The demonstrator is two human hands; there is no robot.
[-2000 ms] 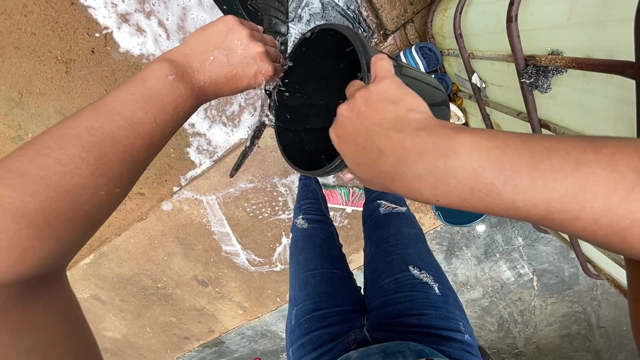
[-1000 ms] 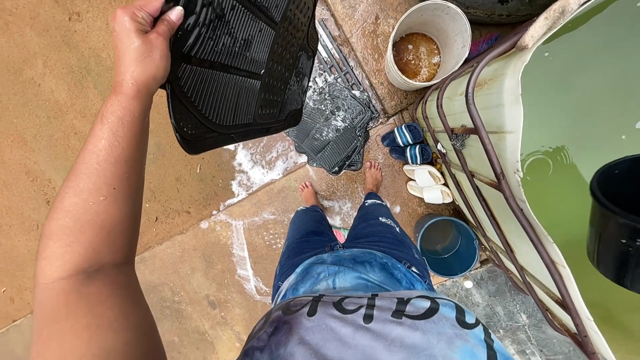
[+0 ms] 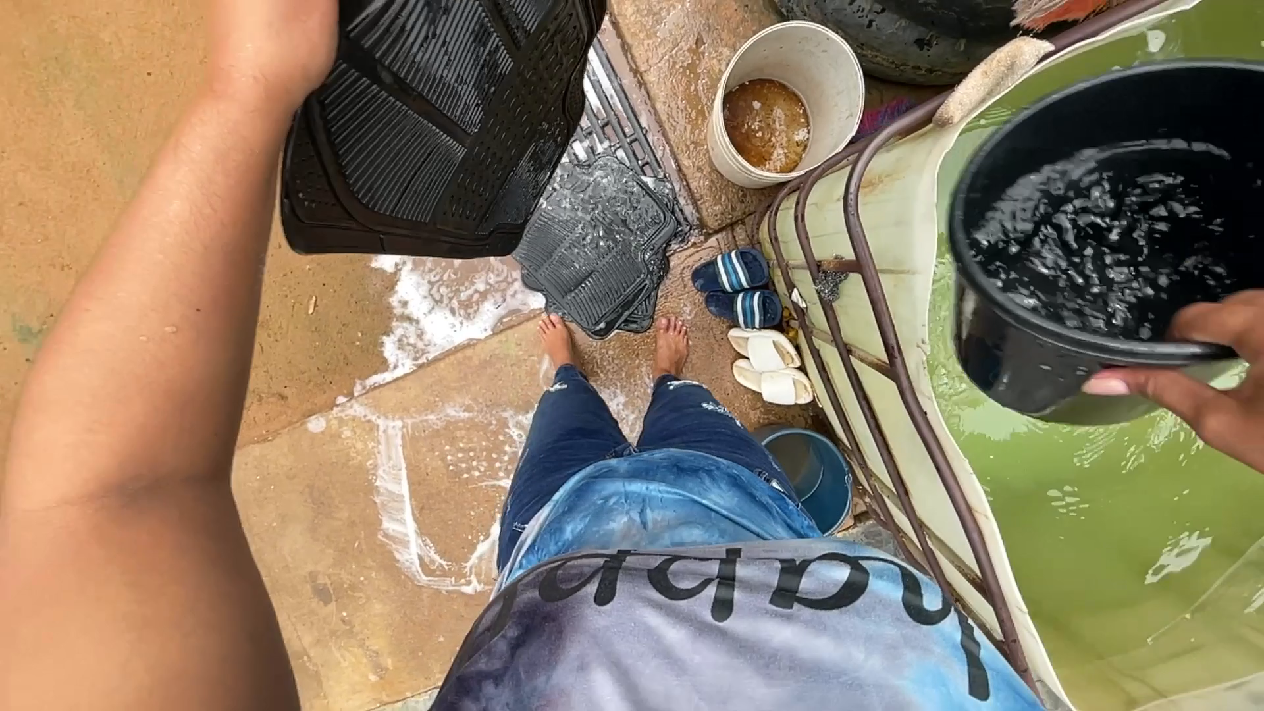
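My left hand [image 3: 272,44] is at the top left, cut by the frame edge, at the edge of a black rubber car floor mat [image 3: 434,128] that it holds up; its fingertips are hidden. At the right, my right hand [image 3: 1200,375] grips the rim of a black bucket [image 3: 1037,365] with moving water inside, above the green water [image 3: 1106,513] of a large open tank. More ribbed mats [image 3: 602,247] lie stacked and wet on the ground by my bare feet, partly over a metal grate [image 3: 622,109].
White foam [image 3: 434,311] spreads on the concrete. A white bucket [image 3: 726,158] with brown liquid, blue striped slides [image 3: 736,286], white slides [image 3: 770,365] and a blue bucket [image 3: 815,474] stand beside the tank's metal frame [image 3: 894,365]. A tyre [image 3: 889,39] lies at the top.
Two seconds ago both hands were close together at the black bucket over the ground. The bucket is now above the tank, with water visible in it and my right hand on its rim.
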